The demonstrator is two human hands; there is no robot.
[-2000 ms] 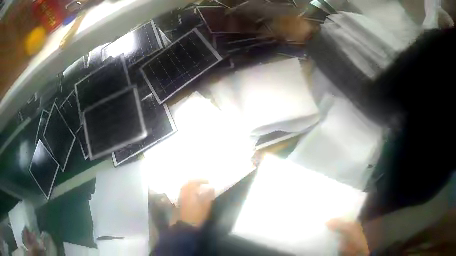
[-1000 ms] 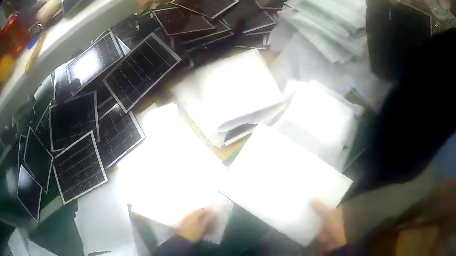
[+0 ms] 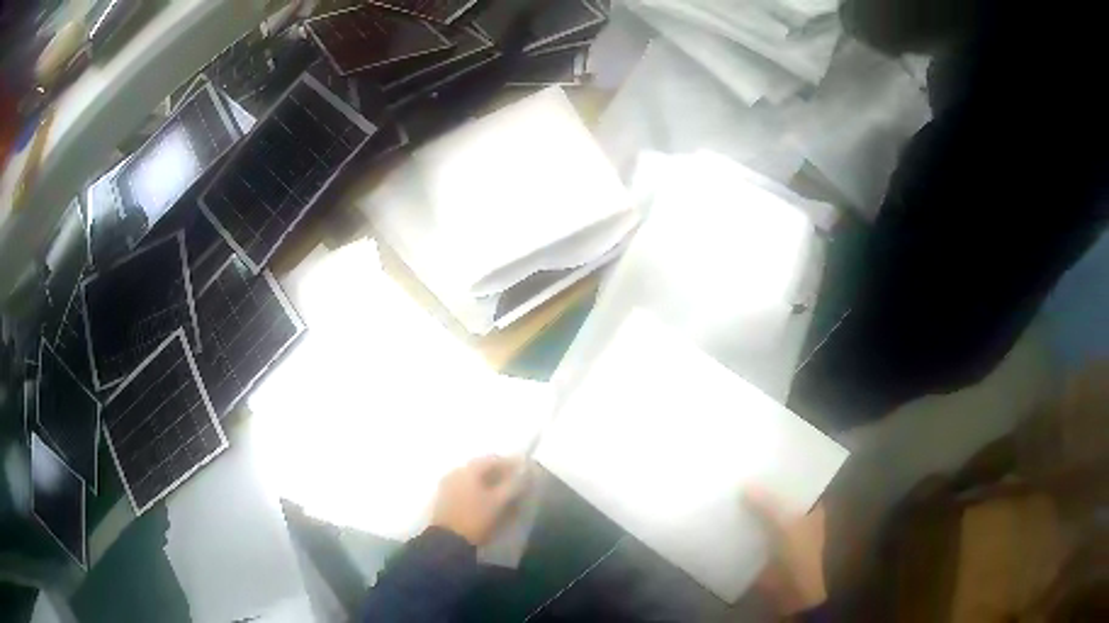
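My right hand (image 3: 791,545) grips the right edge of a bright white rectangle (image 3: 687,456), perhaps a white-backed panel. My left hand (image 3: 478,497) has curled fingers on the edge of a thin white sleeve (image 3: 506,533), beside the rectangle's left corner. Glare hides whether the rectangle's corner is inside the sleeve. A glaring white sheet pile (image 3: 377,402) lies left of my left hand. A bundle of white packets (image 3: 517,183) lies beyond, with a dark band in its near opening. Another white packet stack (image 3: 730,243) lies behind the rectangle.
Glossy black panels (image 3: 164,420) lie heaped at left; reddish panels (image 3: 377,37) lie at the top. Loose white packets (image 3: 742,49) spread at upper right. The raised shelf edge (image 3: 73,134) curves at upper left. A person's dark sleeve (image 3: 973,231) covers the right side.
The white rectangle has moved toward my left hand, and the hands are closer together. The view has shifted, so the panel heap sits farther left. The other person's hand at the top is gone from view.
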